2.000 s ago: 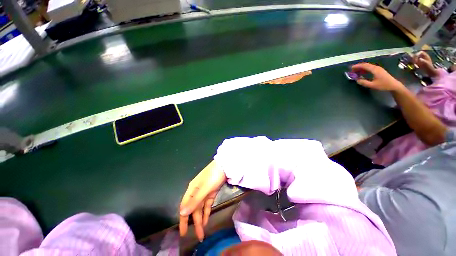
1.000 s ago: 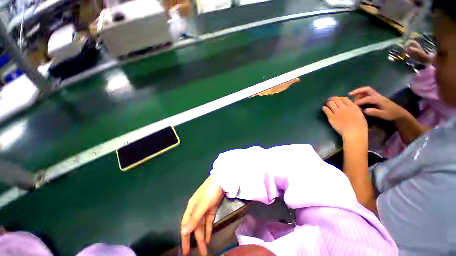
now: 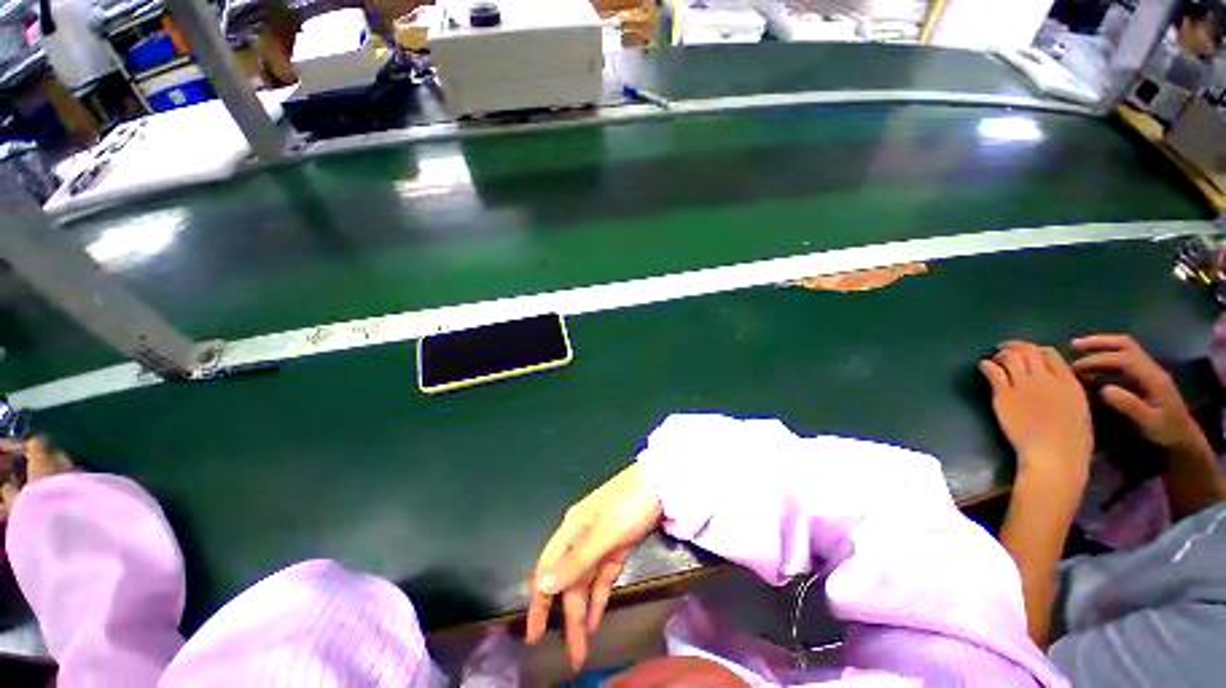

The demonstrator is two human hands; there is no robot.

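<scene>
My right hand (image 3: pixel 592 551) hangs over the front edge of the dark green belt (image 3: pixel 713 370), lower centre, in a pale pink sleeve. Its fingers point down, slightly apart, and nothing shows in them. My left hand is not clearly in view; a pink sleeve (image 3: pixel 309 632) at the bottom left shows no hand, and I cannot tell whose it is. A smartphone (image 3: pixel 495 354) with black screen and yellow edge lies on the belt beyond my right hand, against a pale lengthwise strip (image 3: pixel 699 285). Nothing touches it.
At the right, a person in grey has both hands (image 3: pixel 1049 403) low over the belt. Another person's hand (image 3: pixel 34 464) is at the left edge. A brown patch (image 3: pixel 867 278) borders the strip. A metal post (image 3: pixel 101 289) stands left. A white box (image 3: pixel 518 67) stands beyond the belt.
The view has shifted, bringing more of the far side and the left person's hand into sight. The grey-clad person's second hand has joined the first. My right hand keeps its pose.
</scene>
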